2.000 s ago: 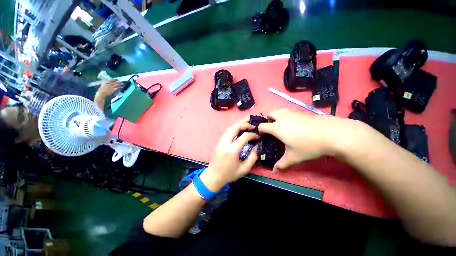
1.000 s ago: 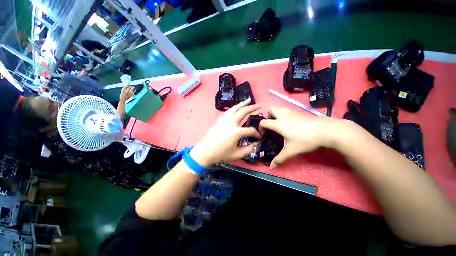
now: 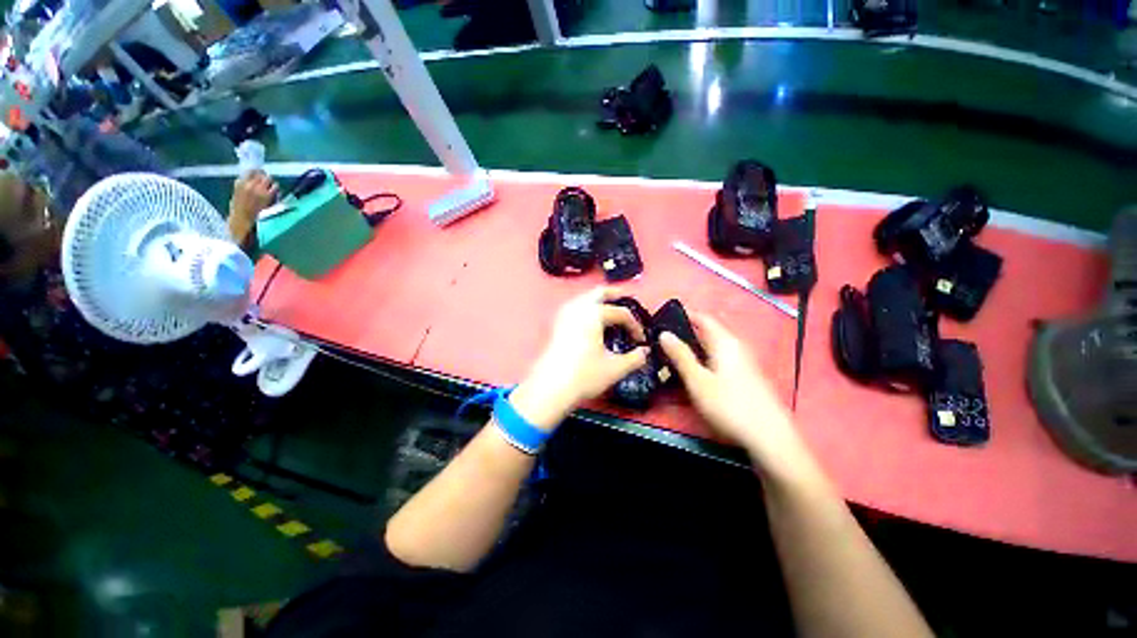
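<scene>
A black camera body (image 3: 633, 381) with its flat black cover (image 3: 675, 327) lies at the near edge of the red mat, between my hands. My left hand (image 3: 586, 350), with a blue wrist strap (image 3: 518, 421), has its fingers curled on the body from the left. My right hand (image 3: 723, 383) holds the cover from the right, its thumb on the cover's face. The join between body and cover is partly hidden by my fingers.
More opened black units lie on the red mat (image 3: 486, 280), behind and to the right. A pale strip (image 3: 736, 279), green box (image 3: 312, 227), white fan (image 3: 162, 258) and grey-green machine (image 3: 1097, 361) stand around. Another person's hand (image 3: 253, 196) is by the box. One black unit (image 3: 638, 101) lies on the green belt.
My right hand has turned and drawn lower, and the cover now stands out more from the body. The view has shifted, showing the machine at right. The unit on the belt appears lower and further left.
</scene>
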